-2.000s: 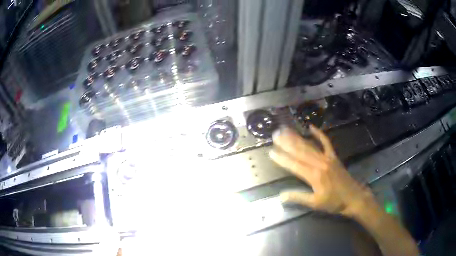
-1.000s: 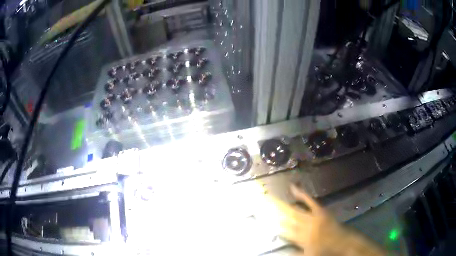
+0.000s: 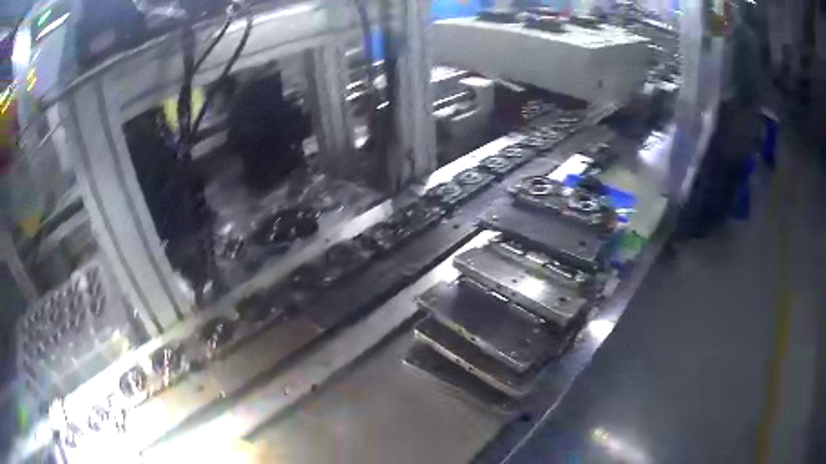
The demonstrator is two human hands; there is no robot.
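Observation:
No hand shows clearly in the picture. Several flat grey metal pallets [image 3: 494, 322] lie overlapping on the steel work surface [image 3: 389, 399] right of centre. The farthest pallet carries round ringed units [image 3: 541, 187] along its far edge. A long row of pallets with round black units [image 3: 166, 361] runs on the conveyor from the glare at lower left to the far upper right. The picture is blurred, so details of the units cannot be told.
A parts tray [image 3: 68, 317] stands at far left behind the line. Aluminium posts [image 3: 122, 213] rise behind the conveyor. A white machine housing [image 3: 552, 59] stands at the far end. The walkway [image 3: 688, 362] lies right, with a blurred dark figure, possibly a person, farther along.
The view has swung to the right along the line. The pallet stack and walkway have come into view, and the parts tray has shifted to the far left. The hand seen earlier has left the picture.

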